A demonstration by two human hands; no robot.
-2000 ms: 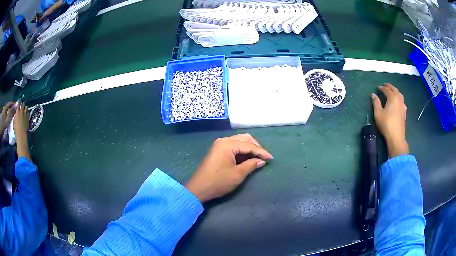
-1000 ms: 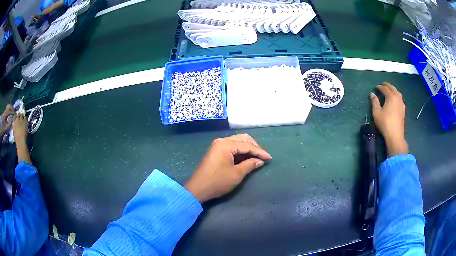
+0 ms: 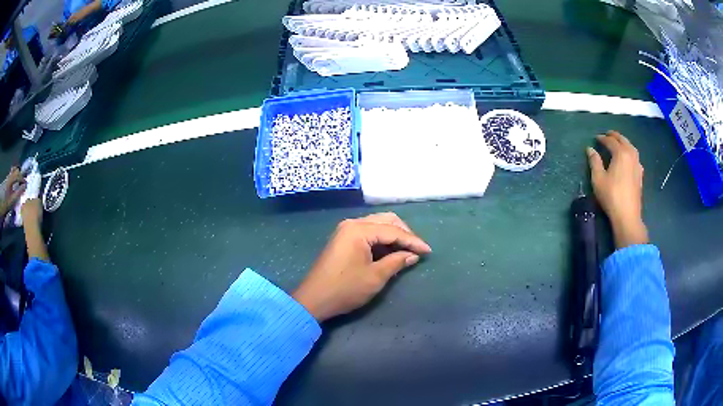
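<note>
My left hand [image 3: 361, 258] rests on the dark green belt, fingers curled, thumb and index tips slightly apart, holding nothing I can see. My right hand [image 3: 619, 184] rests palm down on the belt at the right, fingers loosely bent and empty. A black electric screwdriver [image 3: 585, 277] lies just left of my right hand and forearm, its thin bit pointing away from me. A blue bin [image 3: 309, 151] of grey-speckled small parts and a white bin [image 3: 424, 151] of tiny white parts stand side by side beyond my left hand. A round white dish [image 3: 513, 140] of dark screws touches the white bin's right side.
A dark green crate [image 3: 468, 79] behind the bins holds stacked white arms [image 3: 388, 32]. A blue box [image 3: 688, 131] with thin white strands stands at far right. At far left, another person's hands [image 3: 28, 194] hold something white beside a screw dish [image 3: 55, 189] and another crate of white arms.
My hands, the screwdriver and the bins look unmoved, apart from a slight early view shift. At far left, the other person's hands have shifted around the white thing.
</note>
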